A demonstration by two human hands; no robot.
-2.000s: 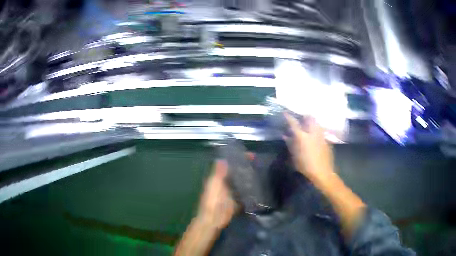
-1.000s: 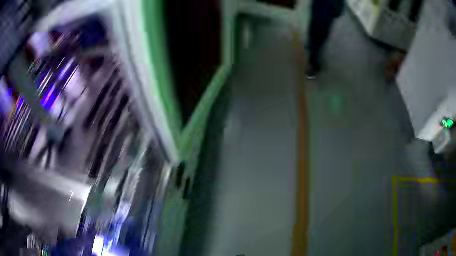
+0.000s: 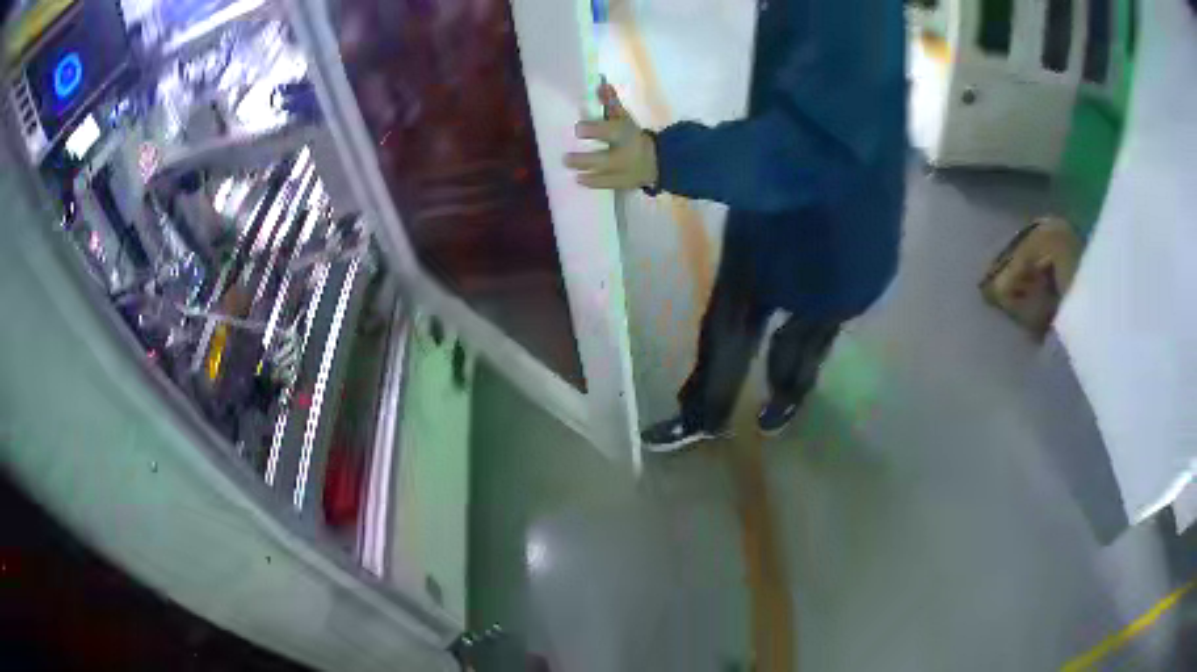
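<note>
Neither of my hands is in the picture. Nearest in front of me on the left is the open machine, with its pale green frame (image 3: pixel 197 492) and long silver rails (image 3: pixel 315 381) inside. Its door (image 3: pixel 587 236), with a dark reddish window (image 3: pixel 453 197), stands open. Another person (image 3: pixel 820 158) in a blue top, dark trousers and dark shoes stands beyond the door, with a hand (image 3: pixel 614 147) on its edge. The person's face is out of the picture.
A grey floor (image 3: pixel 906 525) with a yellow-brown line (image 3: pixel 759 565) runs ahead. A brown box or bag (image 3: pixel 1033 272) lies on the floor at the right, beside a white panel (image 3: pixel 1135 341). A screen with a blue ring (image 3: pixel 68 76) shows at the upper left. A pale cabinet (image 3: pixel 1004 112) stands at the back.
My view has turned from the rails to the aisle. Both my hands and the dark bar between them have left the picture. The other person now stands close, at the machine door.
</note>
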